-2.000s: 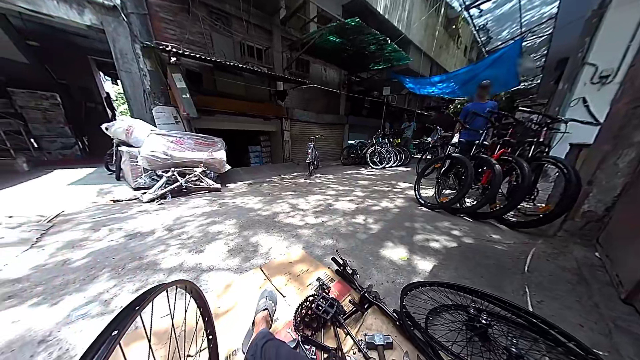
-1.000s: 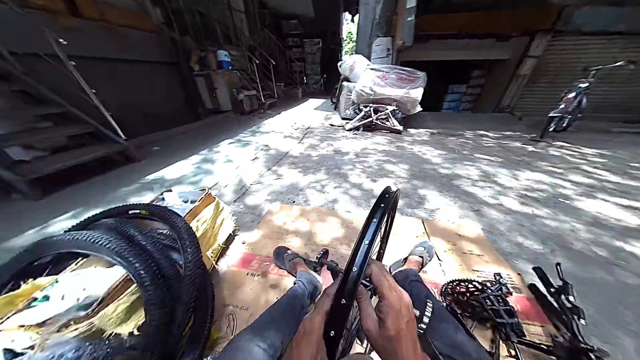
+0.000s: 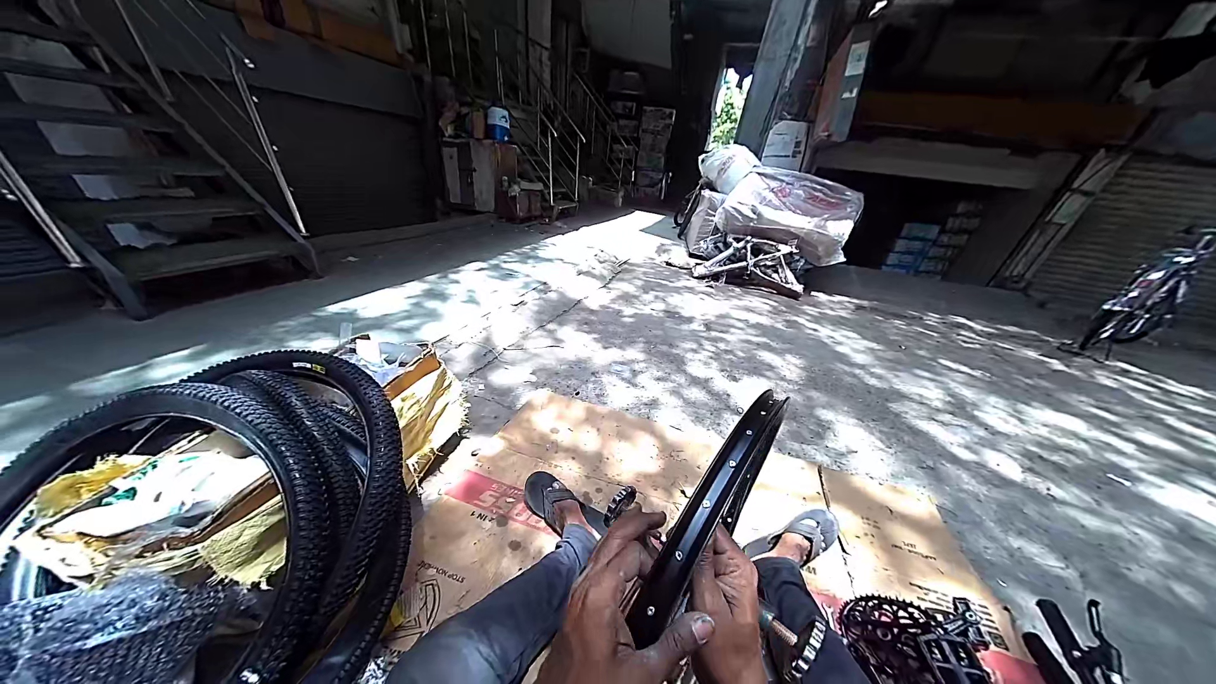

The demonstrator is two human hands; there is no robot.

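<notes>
A black bicycle wheel rim (image 3: 708, 508) stands upright between my legs, its row of spoke nipples facing me. My left hand (image 3: 608, 608) wraps around its near left side, with the thumb across the bottom of the rim. On the right side, my right hand (image 3: 727, 598) holds the rim with its fingers against it. The wheel's lower part is hidden by my hands. A small toothed black part (image 3: 619, 503) shows just beyond my left fingers. Beside my right wrist is another toothed part (image 3: 807, 651), near a threaded metal end.
Several black tires (image 3: 375, 475) lean over torn wrapping at left. Flattened cardboard (image 3: 589, 437) lies under my feet. At right are a crankset (image 3: 893, 627) and black bicycle parts (image 3: 1078, 646). Farther off stand a plastic-wrapped load (image 3: 788, 209), a bicycle (image 3: 1149, 290) and metal stairs (image 3: 171, 204).
The view has swung left since two seconds ago. Compared with one second ago, my left hand's fingers are raised higher along the rim's left side; the rim remains upright between my hands.
</notes>
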